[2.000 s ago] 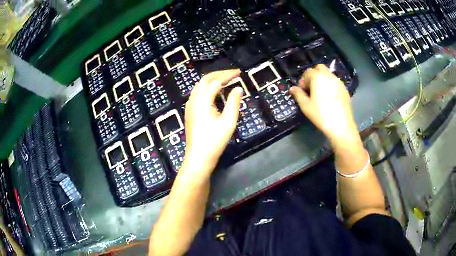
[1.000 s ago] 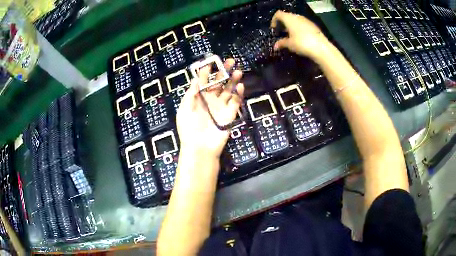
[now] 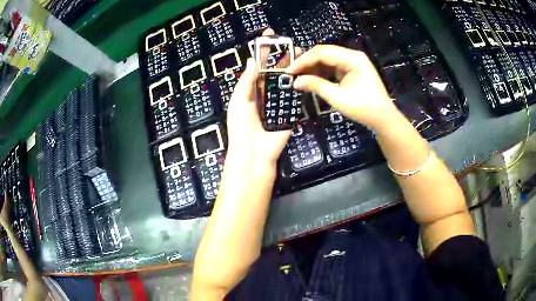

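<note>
My left hand (image 3: 254, 111) holds a front housing (image 3: 275, 54) upright above the tray, its pale-bordered window at the top and fingers showing through it. A black keypad (image 3: 283, 101) with white numerals lies in its lower part. My right hand (image 3: 347, 82) has thumb and forefinger on the keypad's top near the pale navigation key (image 3: 285, 81). The black blister tray (image 3: 435, 120) lies below with rows of fitted housings (image 3: 176, 167). A heap of loose keypads (image 3: 320, 29) lies at the tray's back, partly behind my right hand.
Dark keypad stacks (image 3: 67, 176) stand on the green surface at the left. A neighbouring tray of housings (image 3: 491, 64) is at the far right, with a thin yellow cord beside it. Another person's arm (image 3: 20, 253) shows at the lower left edge, near a red stool (image 3: 120, 287).
My right hand has come from the keypad heap to the housing in my left hand. The housing's lower part, open before, now has a keypad in it. The view has shifted.
</note>
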